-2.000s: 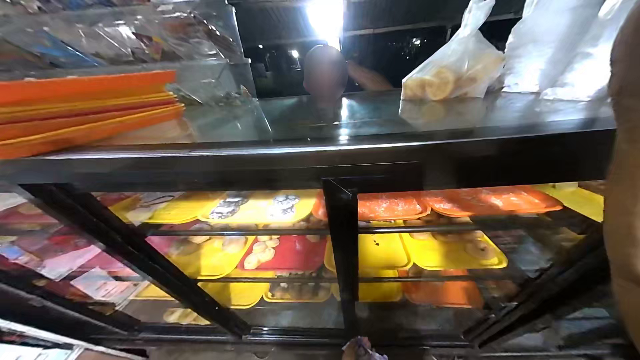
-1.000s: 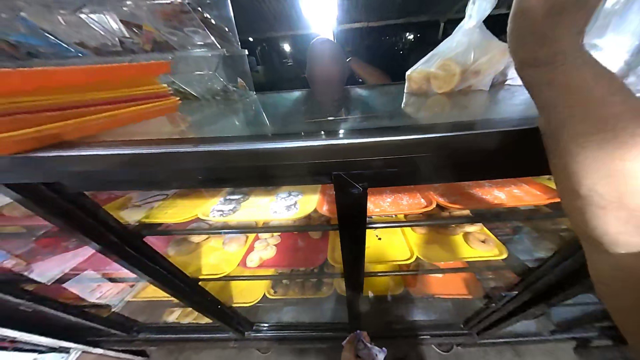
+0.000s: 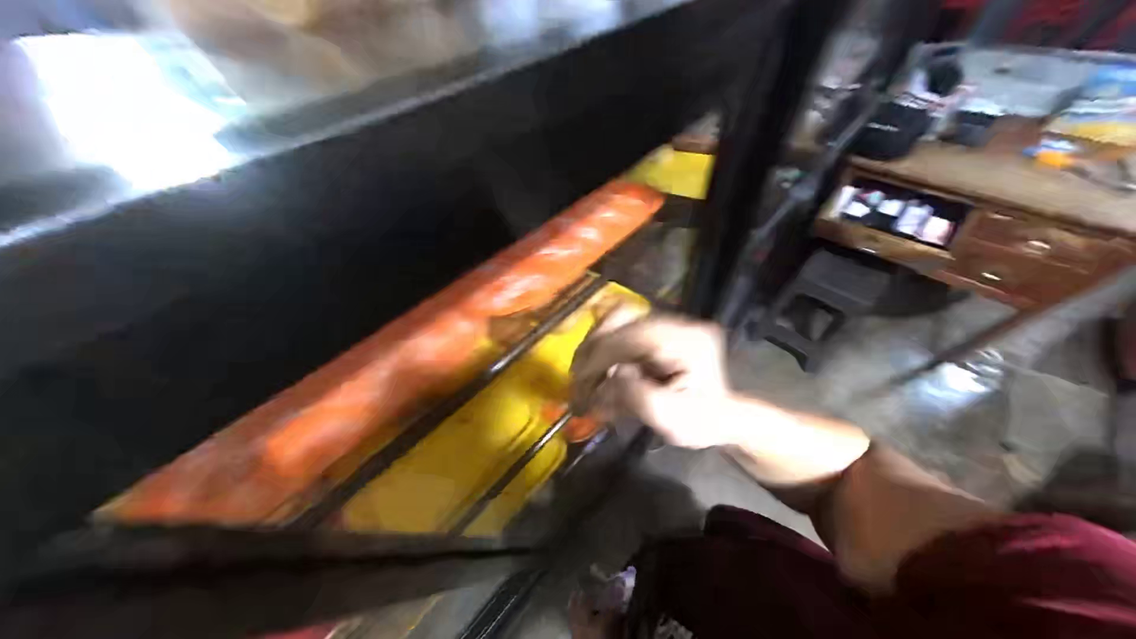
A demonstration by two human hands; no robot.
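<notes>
My right hand (image 3: pixel 652 377), its fingers curled, is at the right part of a black-framed display case (image 3: pixel 390 195). It is in front of or beside a yellow tray (image 3: pixel 444 461); blur hides whether it holds anything. Above that tray, on a higher shelf, lies a long orange tray (image 3: pixel 399 373) with shiny wrapping on its contents. At the bottom edge, partly cut off, my left hand (image 3: pixel 590 612) is around a small crumpled purple-and-white item (image 3: pixel 621 581). Another yellow tray (image 3: pixel 683 173) shows at the case's far end.
Right of the case stands a wooden desk (image 3: pixel 1021 191) with an open drawer (image 3: pixel 896 217) of small items and a black bag (image 3: pixel 887 129) on top. A dark plastic stool (image 3: pixel 812 302) is below. A slanting bar (image 3: pixel 994 337) crosses the right side.
The view has swung strongly to the right and tilted. My right hand, raised by the case's top a second ago, is now lower, at the level of the trays.
</notes>
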